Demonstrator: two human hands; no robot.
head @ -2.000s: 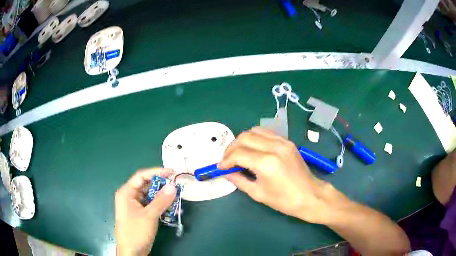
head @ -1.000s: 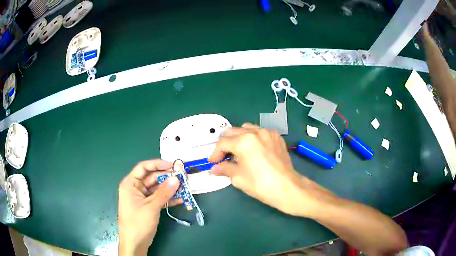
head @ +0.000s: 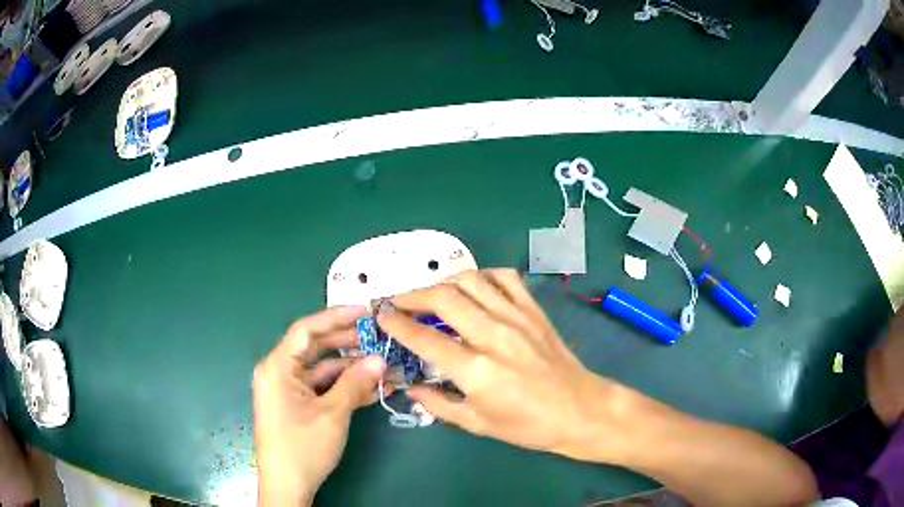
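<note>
An off-white housing shell (head: 398, 259) lies open side up on the dark green bench, its lower part hidden by my hands. My left hand (head: 322, 381) holds a blue circuit board (head: 371, 337) by its left side over the shell. My right hand (head: 486, 356) covers the right of the board, fingers bent over it. The battery cell is mostly hidden under the right fingers; only a bit of dark blue shows. Ring-ended leads (head: 402, 420) hang below the board at the near side.
At right lie grey square pieces (head: 560, 248) wired to blue cells (head: 642, 317), with small cream pads (head: 635, 266). Housings (head: 45, 383) lie at left. A whitish strip (head: 416, 120) crosses the bench to a pale post (head: 818, 64). A filled housing (head: 146, 113) lies beyond it. Someone's arm (head: 888, 347) shows at right.
My right hand has moved left onto the board, and the blue cell it held in view is now mostly covered. The items beyond the strip have shifted left.
</note>
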